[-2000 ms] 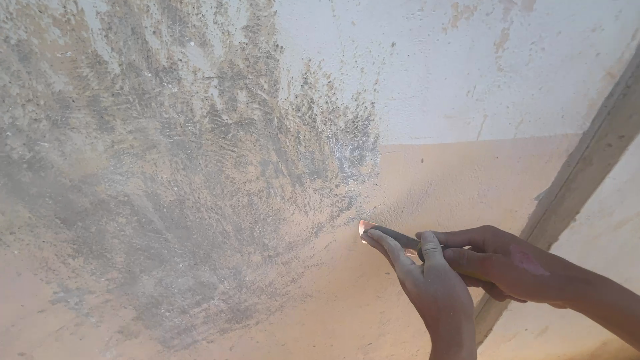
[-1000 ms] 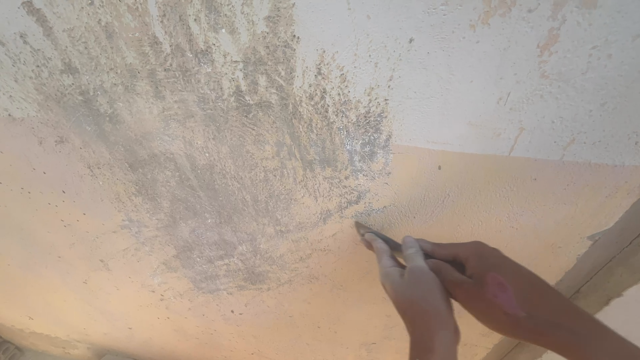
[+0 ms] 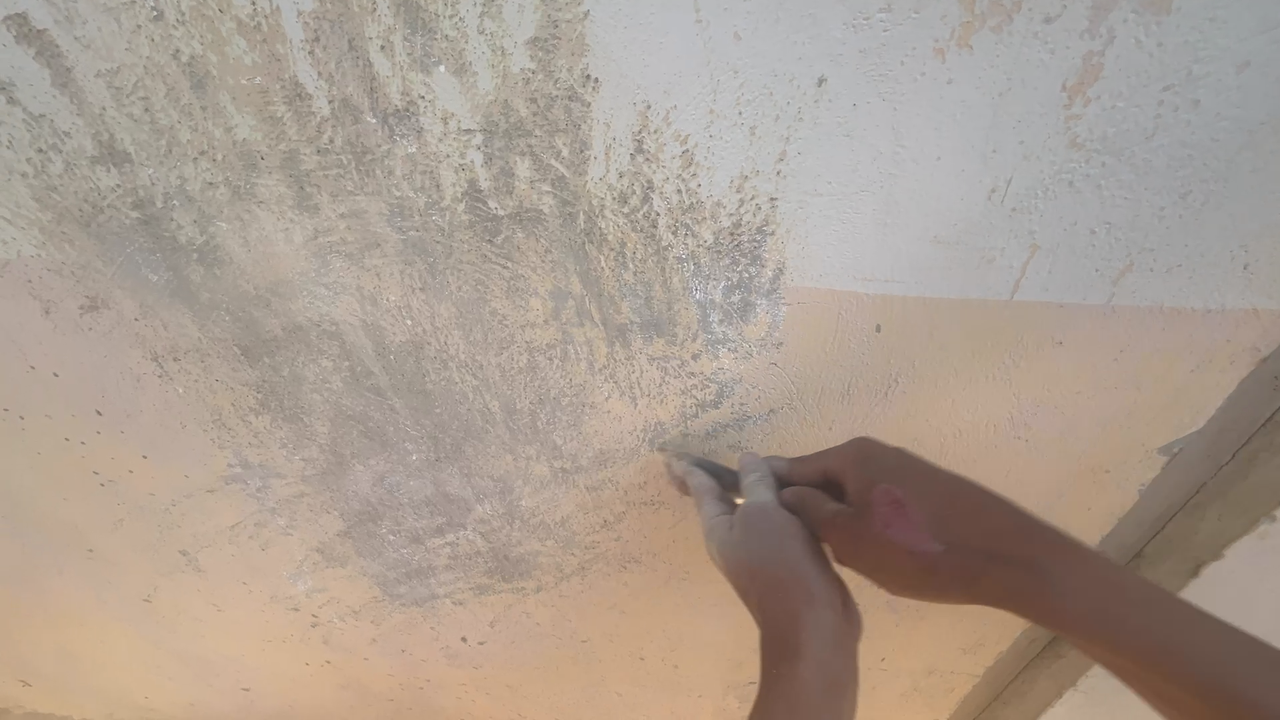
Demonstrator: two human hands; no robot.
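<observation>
Both my hands are on one slim dark scraping tool [image 3: 718, 472], whose tip meets the painted wall [image 3: 950, 380] at the lower right rim of a grey, scraped patch [image 3: 450, 400]. My left hand [image 3: 765, 540], dusty at the fingers, grips the tool near its tip with thumb and fingers. Just behind it, my right hand [image 3: 880, 520] is closed around the rear part, which it mostly hides. A pink mark shows on the back of my right hand. The exact shape of the tool's tip is blurred.
White paint [image 3: 950, 170] covers the upper wall and peach paint the lower, with flaked spots at the upper right. A grey-brown raised band [image 3: 1180, 510] runs diagonally across the lower right, beyond my right forearm, with a pale surface [image 3: 1220, 620] past it.
Both hands have stayed on the tool near the patch's lower right rim, and its tip has moved a little left along the wall since a second ago. The view has shifted somewhat.
</observation>
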